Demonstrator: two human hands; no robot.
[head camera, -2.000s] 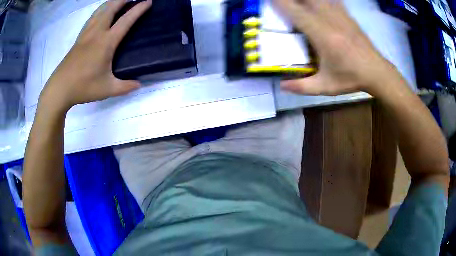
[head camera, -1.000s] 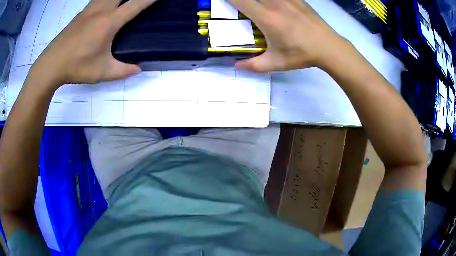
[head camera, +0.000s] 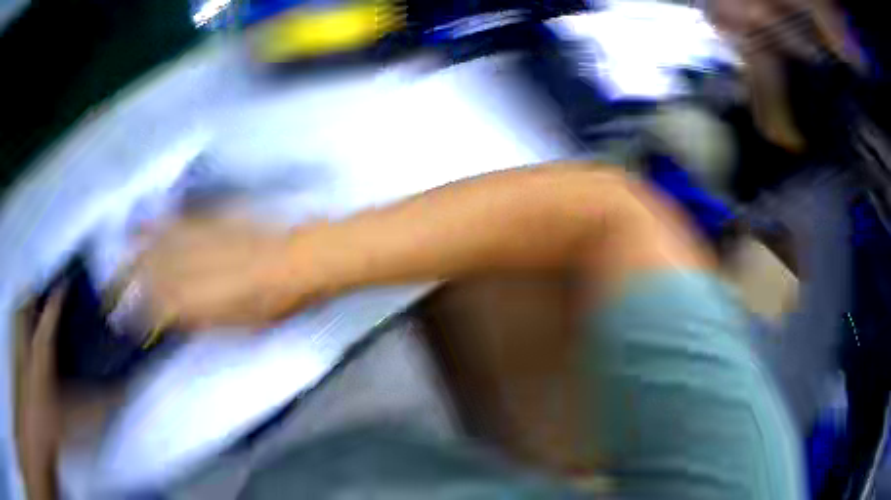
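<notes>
The view is strongly blurred. A dark unit (head camera: 88, 327) is at the far left, between my hands, with a small yellow trace at its right end. My right hand (head camera: 220, 269) lies over the unit's right end and appears to grip it; the fingertips are blurred. My left hand (head camera: 39, 391) is a narrow blurred strip at the left rim, beside the unit; its fingers cannot be made out. How the housing and the yellow-striped module sit together cannot be seen.
The white bench (head camera: 391, 122) curves across the view. A blurred block with yellow (head camera: 322, 31) is at the top, with dark and white items right of it. Another person's hand (head camera: 772, 59) shows at upper right. A brown carton (head camera: 518, 352) is below the bench.
The view has swung to the right and blurred. My hands and the unit now show at the far left, with my right forearm across the middle.
</notes>
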